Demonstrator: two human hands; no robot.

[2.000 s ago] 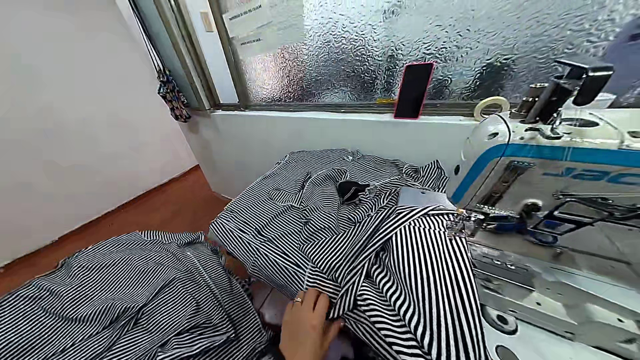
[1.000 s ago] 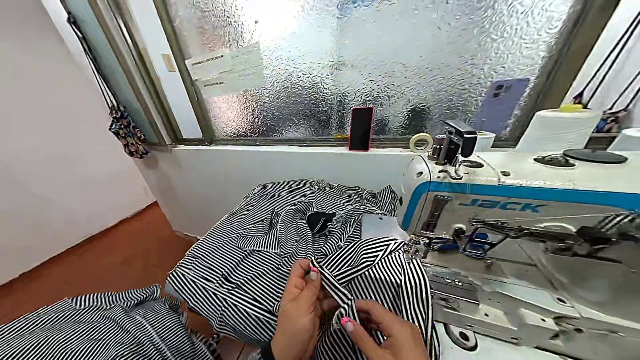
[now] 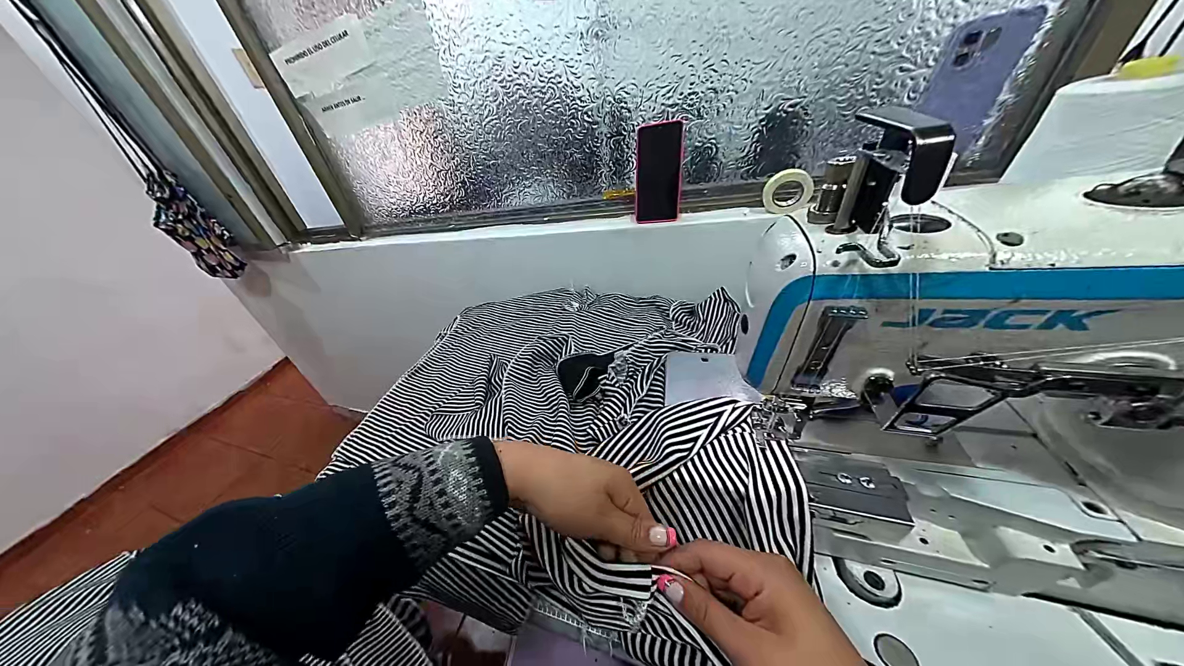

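Black-and-white striped fabric [image 3: 721, 490] lies bunched beside the needle area of a white and blue Jack sewing machine [image 3: 1008, 305]. Between the fingertips of my left hand [image 3: 592, 499] is a folded edge of this fabric. My right hand [image 3: 749, 601] pinches the same edge just to the right, its thumb and index finger almost touching the left fingertips. Part of the cloth runs up to the presser foot [image 3: 779, 418]. A small black piece [image 3: 585, 375] rests on the striped cloth behind my hands. Loose threads hang from the raw edge below them.
A phone with a pink edge [image 3: 659, 171] leans on the window ledge, near a tape roll [image 3: 789, 191]. A white thread cone [image 3: 1101, 125] stands on the machine at right. More striped cloth [image 3: 65, 606] is at lower left. A patterned pouch [image 3: 192, 227] hangs at left.
Two seconds ago only one hand showed, on the cloth; then both hands held a strip of it. Now they pinch an edge close together, and the left forearm reaches farther across the cloth.
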